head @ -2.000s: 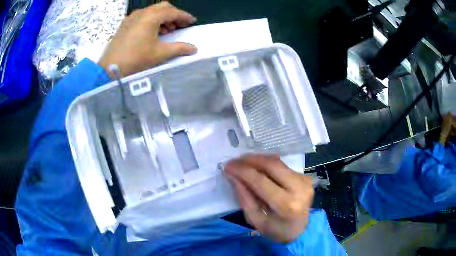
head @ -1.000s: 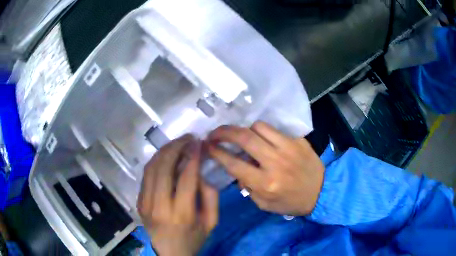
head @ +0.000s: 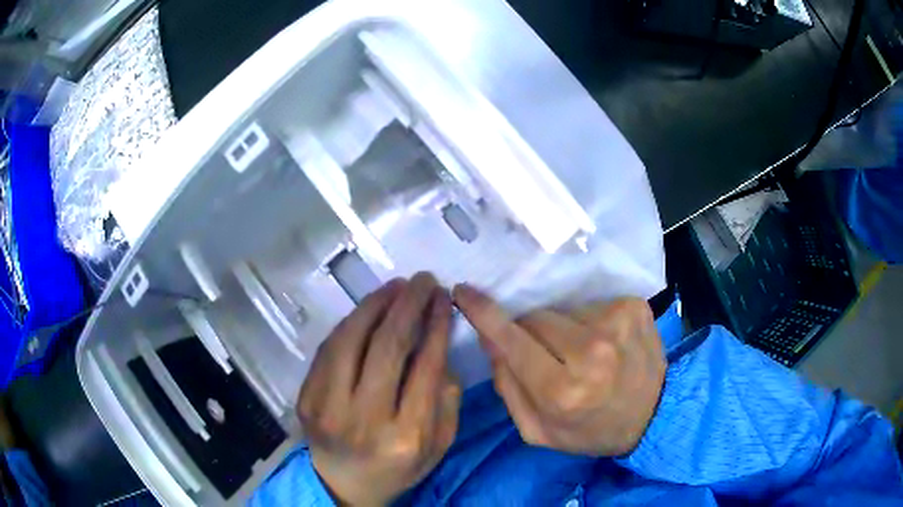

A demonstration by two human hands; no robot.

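A white plastic housing [head: 297, 213] with inner ribs lies tilted in front of me, its open side up, on a thin white sheet [head: 594, 163]. A black rectangular area shows at its lower left end. My left hand [head: 381, 391] and my right hand [head: 569, 371] meet at the housing's near edge. Their fingertips almost touch around a tiny dark spot. I cannot tell whether they grip a small part there or the edge itself. The near edge is partly hidden by both hands.
A blue bin [head: 35, 248] and a white speckled pad [head: 114, 119] with clear plastic are at the left. A black device [head: 718, 25] stands at the top right, with a black cable. A dark green crate [head: 782, 277] is below the table edge. Another person's blue sleeve [head: 876, 223] shows at the right.
The housing has turned since the oldest frame, and my left hand has come from its far edge to the near edge beside my right. Since the later one, the fingertips have shifted slightly.
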